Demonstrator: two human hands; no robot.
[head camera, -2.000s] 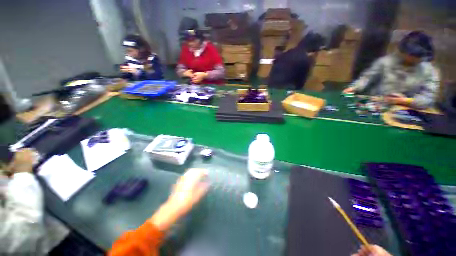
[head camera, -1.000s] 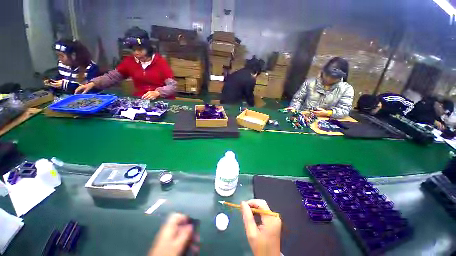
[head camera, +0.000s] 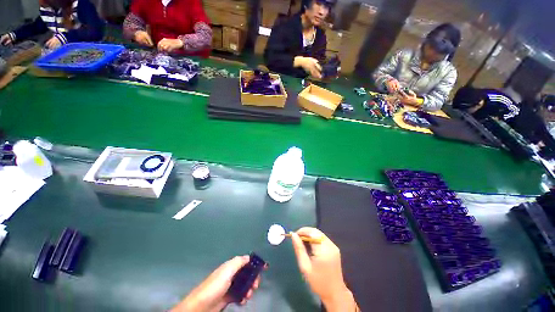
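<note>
My left hand (head camera: 220, 285) holds a dark plastic housing (head camera: 246, 279) tilted, low in the middle of the view. My right hand (head camera: 321, 263) grips a thin yellow-orange brush (head camera: 309, 238) between thumb and fingers. The brush points left, and its tip is at the small white cap (head camera: 275, 234) on the bench. A white plastic bottle (head camera: 286, 175) stands upright behind the cap. Several dark housings (head camera: 63, 248) stand in a small group at the lower left.
A black foam mat (head camera: 359, 244) lies right of my right hand, with a row of housings (head camera: 392, 215) on it. A filled parts tray (head camera: 447, 231) lies beyond. A white box (head camera: 129, 173), a small jar (head camera: 201, 173) and a white strip (head camera: 187, 209) lie at left. People sit across the bench.
The brush tip has come down to the white cap. My left hand has moved right and now shows the housing clearly. The view has tipped down.
</note>
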